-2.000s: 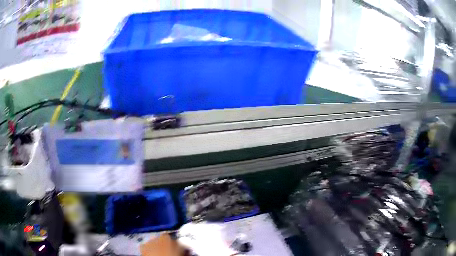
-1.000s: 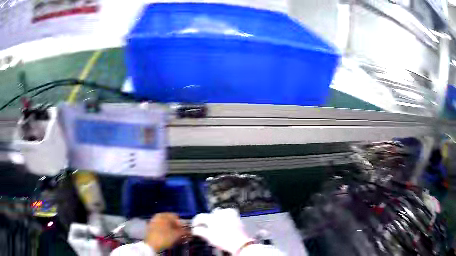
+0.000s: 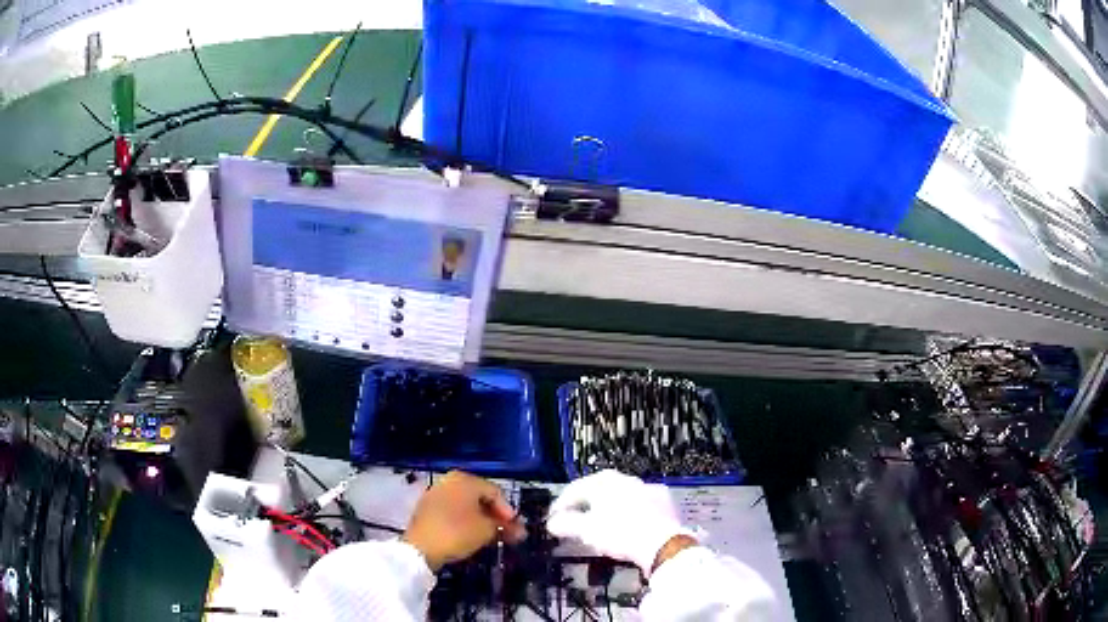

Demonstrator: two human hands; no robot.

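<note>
My left hand (image 3: 459, 520), bare, is at the lower middle with its fingers closed around something small and dark near the fingertips. My right hand (image 3: 617, 515), in a white glove, is just right of it, fingers bent; whether it holds a part cannot be told. Below and between them lies a dark tangle of black leads with small black blocks (image 3: 600, 571) on the white surface (image 3: 741, 535). The left blue tray (image 3: 530, 419) holds small black parts. The right blue tray (image 3: 733, 452) is filled with slim silvery and dark pieces.
A white box holder (image 3: 238, 522) with red-handled cutters (image 3: 298, 527) stands left. Behind are a yellow can (image 3: 267, 391), a black machine (image 3: 152, 431), an instruction sheet (image 3: 352, 273) and a white hanging bin (image 3: 158, 286). Black harness bundles (image 3: 960, 522) lie right. A blue crate (image 3: 680, 109) is above.
The view has tilted down and shifted, so the crate sits higher and the trays show more clearly. Both hands remain close together over the white surface, where the dark leads now show more.
</note>
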